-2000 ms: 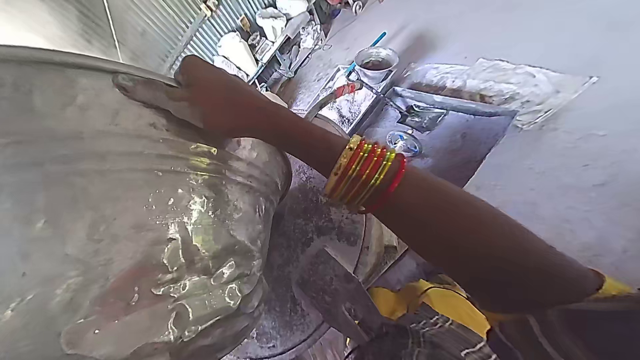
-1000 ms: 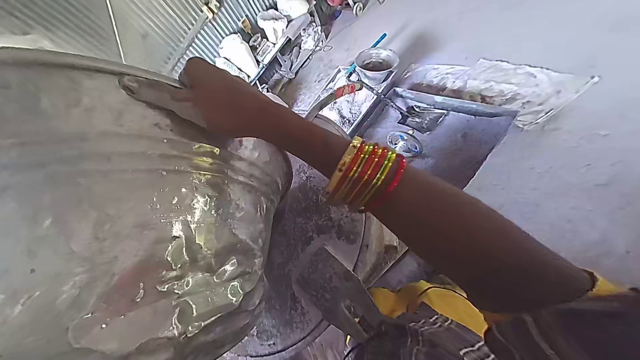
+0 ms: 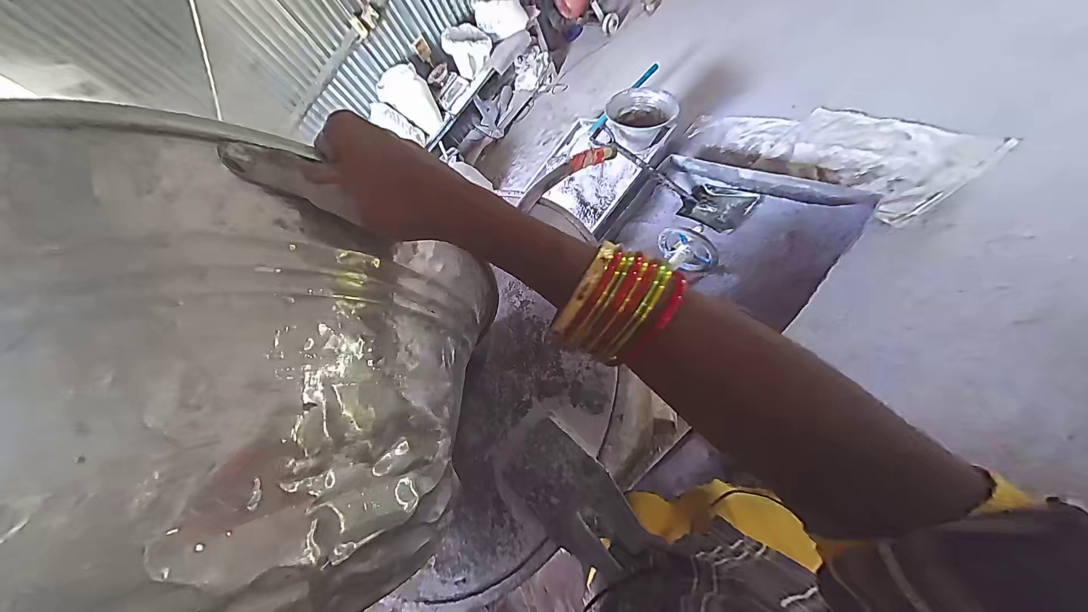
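Note:
A large, dull metal vessel [image 3: 102, 340] fills the left side of the view, its rolled rim [image 3: 153, 116] running across the top. Over that rim my right hand [image 3: 361, 178] is closed, one finger lying along the vessel's side. Red, yellow and gold bangles [image 3: 625, 306] circle the right wrist. Wet-looking ripples, glare and a reddish patch mark the vessel's lower right part; a faint hand-like shape there may be a reflection, which I cannot settle. My left hand is not plainly seen. Beside the vessel are a round grey metal surface [image 3: 544, 365] and a dark flat metal arm [image 3: 569, 489].
A metal bowl [image 3: 642, 115] with dark contents stands on a dusty tray [image 3: 586, 183]. Nearby are a curved handle with red wrapping [image 3: 591, 159], a small handwheel [image 3: 688, 249] and a flat metal pan [image 3: 721, 208]. White sacks [image 3: 408, 98] line the corrugated wall; a plastic sheet [image 3: 926, 161] lies on the floor.

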